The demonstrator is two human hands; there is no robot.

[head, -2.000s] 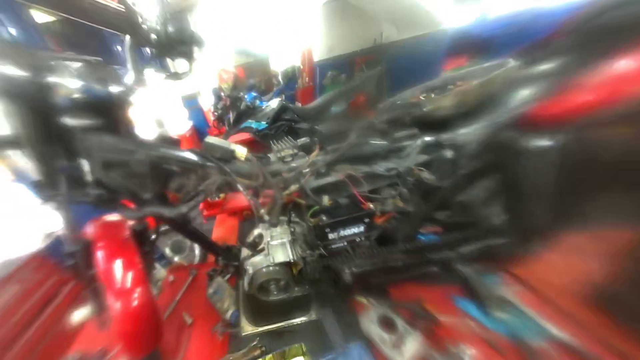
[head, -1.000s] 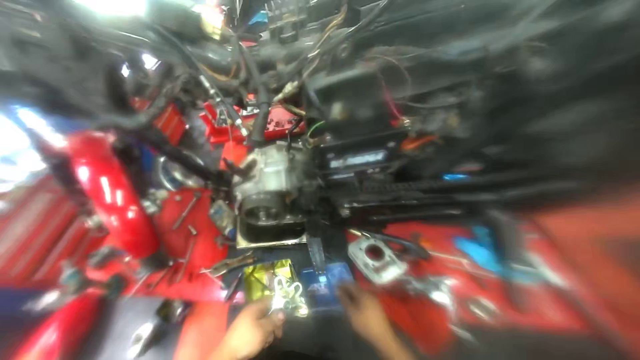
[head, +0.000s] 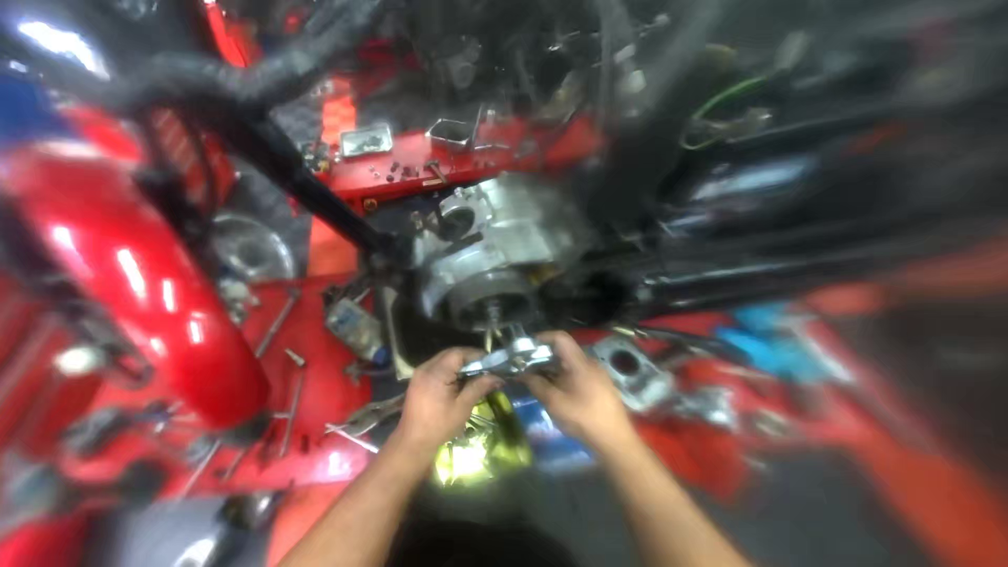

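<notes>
Between my two hands is a small silver metal part [head: 516, 359] with rounded lobes. My left hand [head: 441, 398] grips its left end between thumb and fingers. The right end is pinched by my right hand [head: 579, 386]. Just beyond the part stands the open round end of a motorcycle engine [head: 492, 295], with a shaft at its centre. Whether the part touches that shaft cannot be told. Below my hands lies a shiny yellow tray or packet [head: 480, 449], beside a blue item [head: 547, 429] partly hidden by my right arm.
A red fender [head: 134, 276] fills the left side. Wrenches [head: 291, 413] and a clear bottle [head: 356, 329] lie on the red bench. To the right are a metal engine part with a round hole [head: 630, 370] and a blue cloth [head: 768, 342]. A dark frame tube [head: 315, 185] slants above.
The view has moved down and closer to the engine. My hands, apart over the yellow and blue items one second ago, are now together at the engine, both holding the silver part.
</notes>
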